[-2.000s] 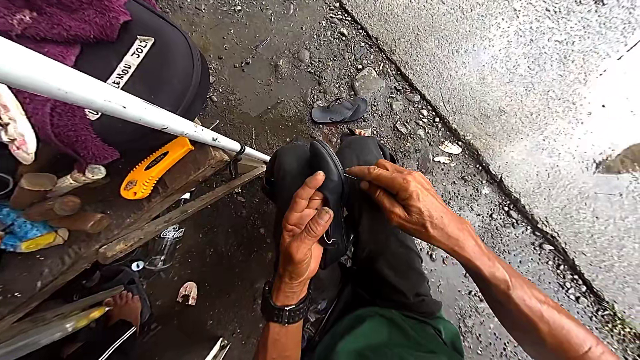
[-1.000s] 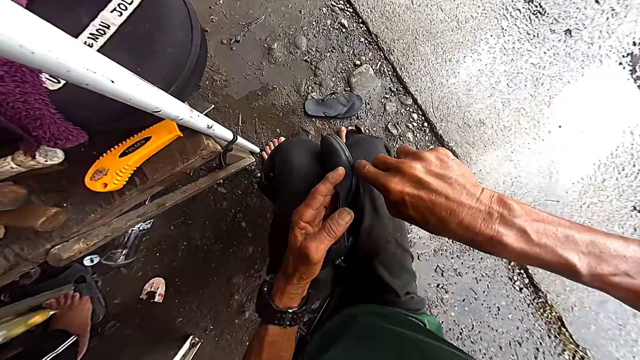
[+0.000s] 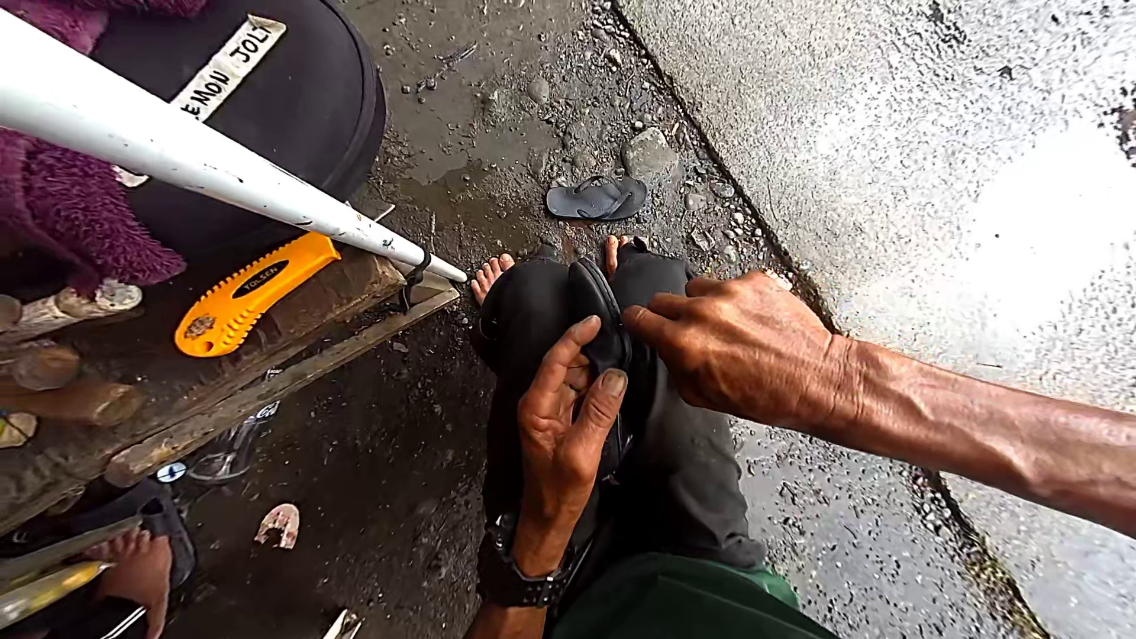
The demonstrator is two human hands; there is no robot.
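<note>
A black shoe (image 3: 602, 306) lies between my knees, its rounded end pointing away from me. My left hand (image 3: 568, 408), with a dark wristband, is on the shoe's near part, its thumb and fingers around the edge. At the shoe's right side, my right hand (image 3: 750, 346) is closed, fingers curled and knuckles up. Whatever it may grip is hidden by the fingers. A fine dark thread seems to show below the shoe, near my left thumb.
An orange utility knife (image 3: 257, 295) lies on a wooden bench (image 3: 355, 293) at left, crossed by a white pole (image 3: 222, 164). A black round case (image 3: 293, 89) stands behind. A grey flip-flop (image 3: 596, 199) and a stone (image 3: 650, 154) lie beyond my feet. Another person's foot (image 3: 138, 568) shows lower left.
Two seconds ago my right hand held a thin pointed tool at the shoe's edge; that tool no longer shows. My right hand now has its knuckles up. The view has shifted closer.
</note>
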